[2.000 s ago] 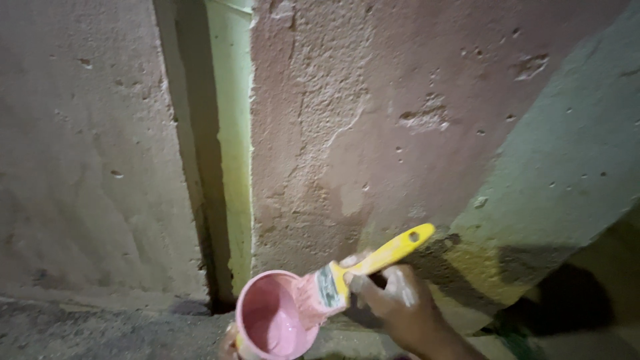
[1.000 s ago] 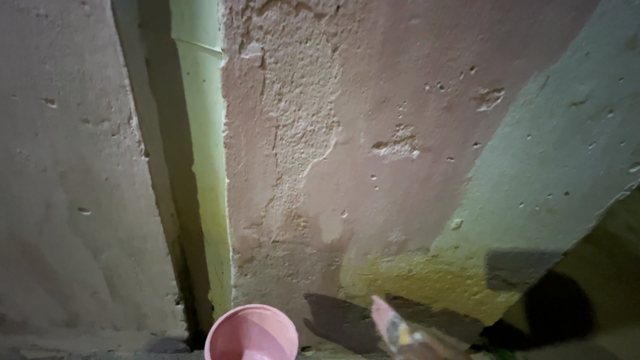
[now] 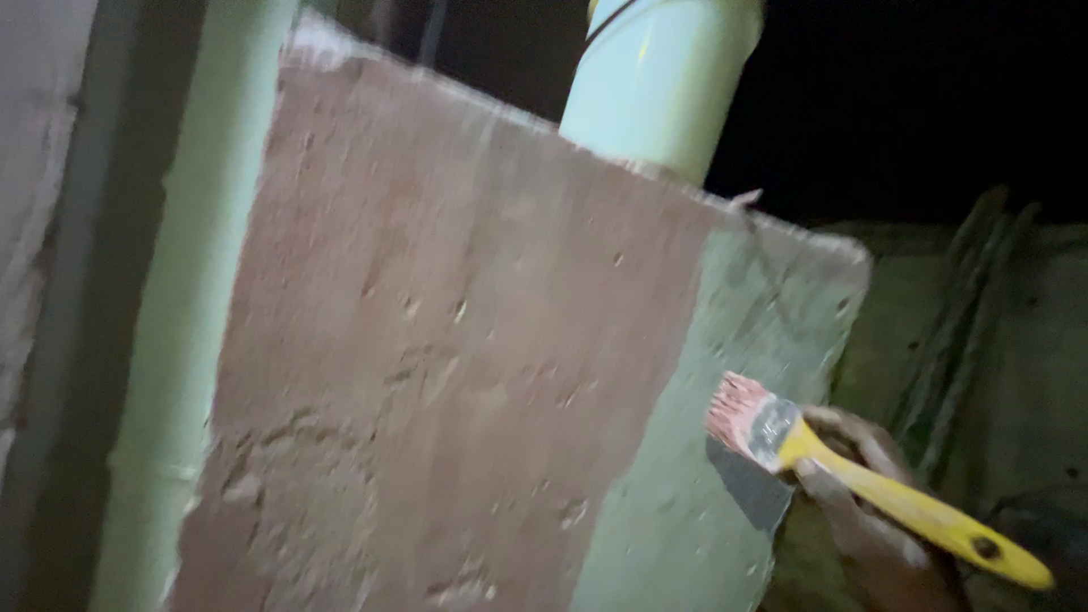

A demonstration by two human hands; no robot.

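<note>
My right hand (image 3: 875, 510) grips a paintbrush (image 3: 901, 501) by its yellow handle near the metal ferrule. Pink paint coats the bristles, which point up and left in front of the green part of a rough plastered wall (image 3: 671, 476); whether they touch it I cannot tell. The wall's larger, left part (image 3: 476, 340) is dull pink, with pits and peeled patches. A dark shadow lies on the green part just below the bristles. Neither my left hand nor the pink paint container is in view.
A pale green pipe or post (image 3: 663, 85) rises behind the wall's sloping top edge. Another light green vertical strip (image 3: 195, 280) runs along its left side, beside a dark recess. Long poles (image 3: 960, 323) lean against a dim wall at right.
The brush was at the pink container two seconds ago; now it is up by the green part of the wall. The view has swung upward, and the container has left it.
</note>
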